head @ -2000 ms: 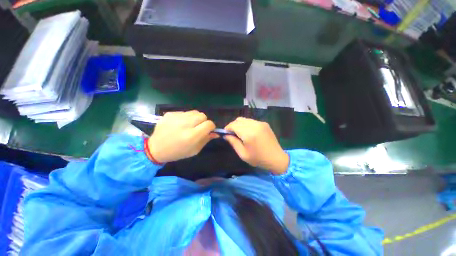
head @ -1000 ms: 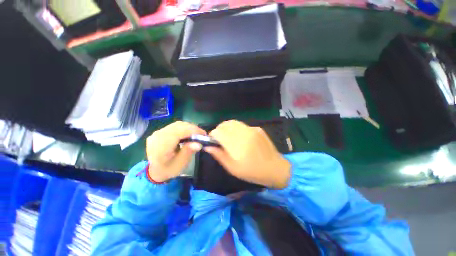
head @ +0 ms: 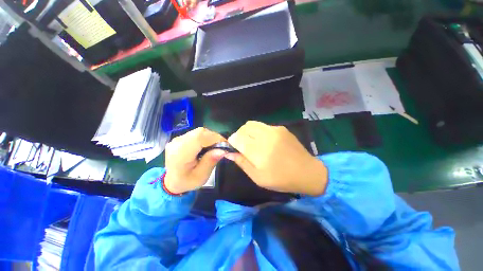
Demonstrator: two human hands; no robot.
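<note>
A dark tablet (head: 218,147), seen nearly edge-on with a thin bright edge, is held up between both hands over the bench. My left hand (head: 191,160) grips its left part, thumb and fingers closed on the edge. My right hand (head: 278,159) grips its right part, with the fingertips close to the left hand's. The fingers hide most of it, and its faces cannot be made out. Below the hands lies a black tray (head: 238,182), partly covered by the hands and sleeves.
Stacked black trays (head: 246,79) stand ahead. A pile of white sleeves (head: 130,114) and a blue bin (head: 178,115) are left. A white sheet with red marks (head: 339,95), tweezers (head: 324,128), a black pad (head: 365,129) and black trays (head: 450,84) are right. Blue crates (head: 79,222) are lower left.
The view has swung left, so bench things sit further right in the picture. Both hands still hold the thin dark piece, which has tilted and now shows less of its length.
</note>
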